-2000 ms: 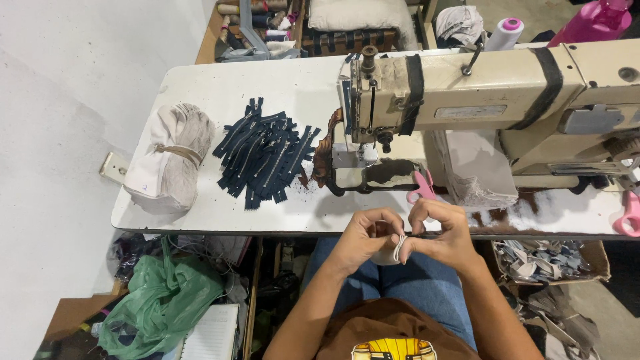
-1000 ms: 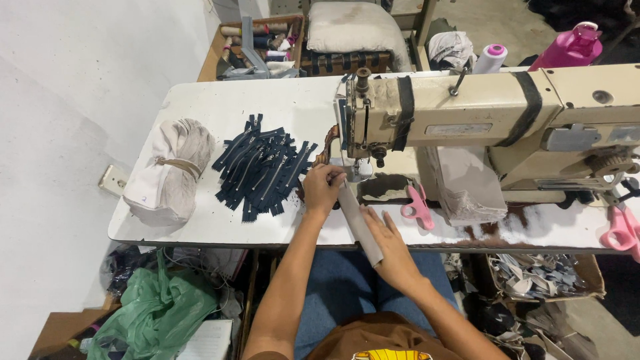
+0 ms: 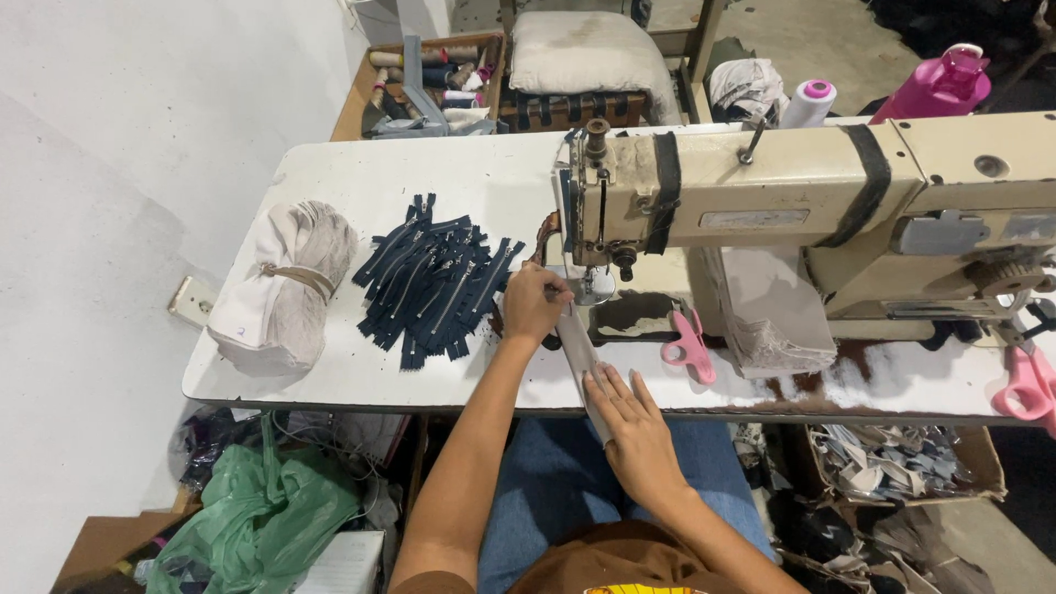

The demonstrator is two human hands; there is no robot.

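A narrow folded strip of light grey fabric [image 3: 579,346] runs from the sewing machine's presser foot [image 3: 591,285] toward the table's front edge. My left hand [image 3: 535,304] pinches its upper end, just left of the foot. Flat on the strip's lower part, near the edge, lies my right hand [image 3: 625,412] with fingers spread a little. The cream sewing machine [image 3: 742,190] stands over the strip's upper end. Left of my left hand is a pile of navy zippers [image 3: 437,285]. Pink thread snips [image 3: 690,346] lie to the right of the strip.
A tied bundle of pale fabric [image 3: 285,289] lies at the left of the white table [image 3: 346,177]. Stacked grey fabric pieces [image 3: 771,309] rest under the machine arm. Pink-handled scissors [image 3: 1027,384] are at the far right, with a box of scraps [image 3: 899,466] below.
Two seconds ago both hands held a small piece of fabric together above my lap. Since then they have moved to the machine, with the strip stretched out between them.
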